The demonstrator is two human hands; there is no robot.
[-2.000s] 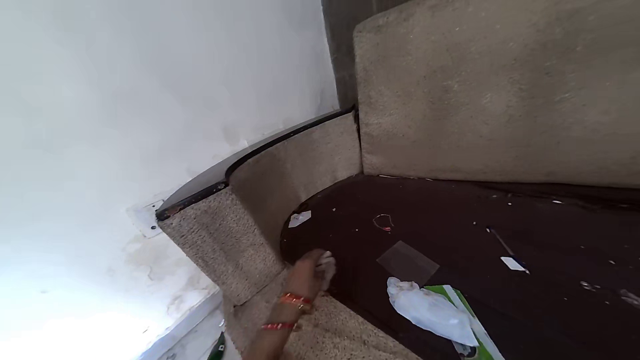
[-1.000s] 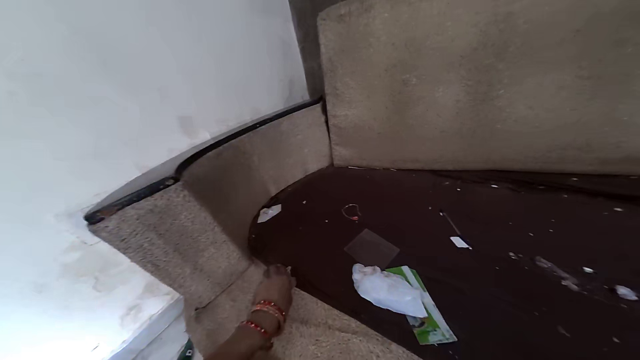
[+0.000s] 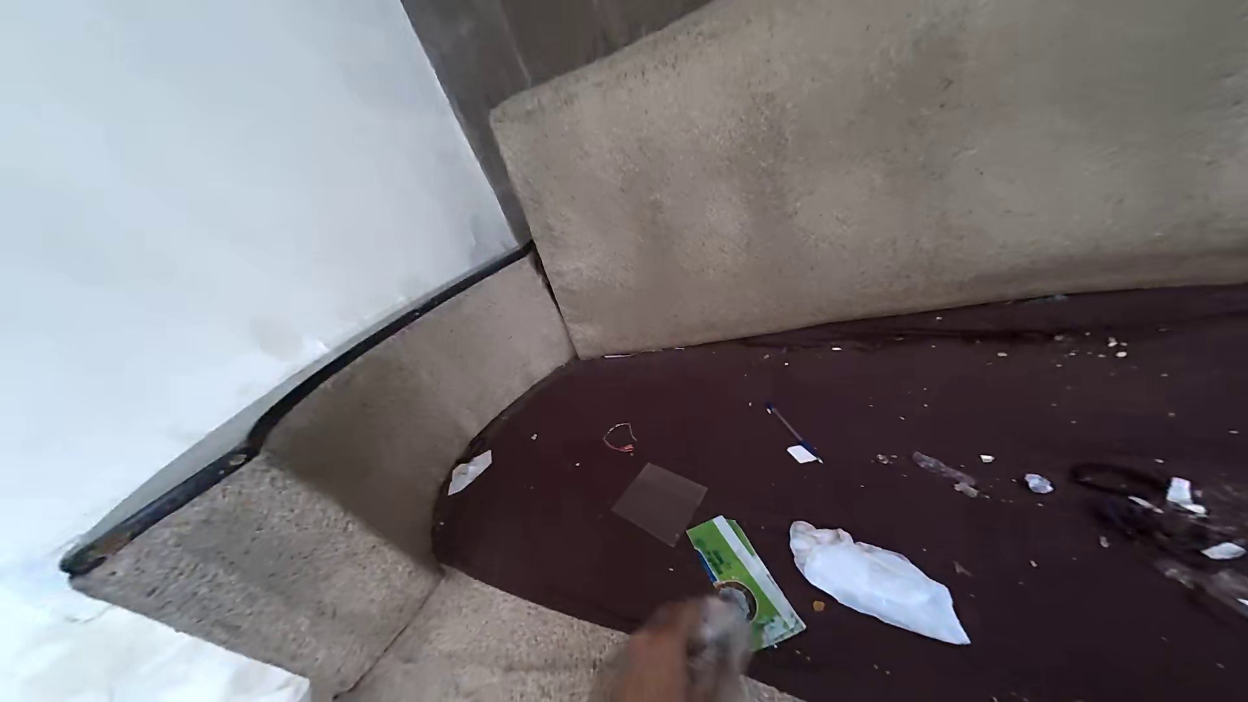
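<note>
My left hand [image 3: 673, 648], strongly blurred, is at the bottom centre, over the front edge of the dark seat base [image 3: 575, 546]. A pale crumpled thing [image 3: 721, 624] shows at its fingers; its kind is unclear. Just beyond the hand lies a green and white printed packet [image 3: 746, 580]. To its right, apart from it, lies a crumpled white plastic bag [image 3: 877, 585]. Behind the packet are a clear plastic square [image 3: 660, 502], a thin reddish string loop [image 3: 619, 439] and a blue pen [image 3: 792, 431] beside a small white scrap [image 3: 802, 454]. My right hand is out of view.
A beige upholstered backrest [image 3: 829, 185] rises behind the dark base. The curved armrest [image 3: 419, 390], with a black top edge, stands at left by a white wall [image 3: 224, 175]. A white scrap [image 3: 470, 473] lies against it. Dark tangled strands [image 3: 1141, 507] and debris lie at right.
My left hand has moved right, from the armrest corner to the green packet. The white bag, which lay partly over the packet, now lies to its right, apart from it.
</note>
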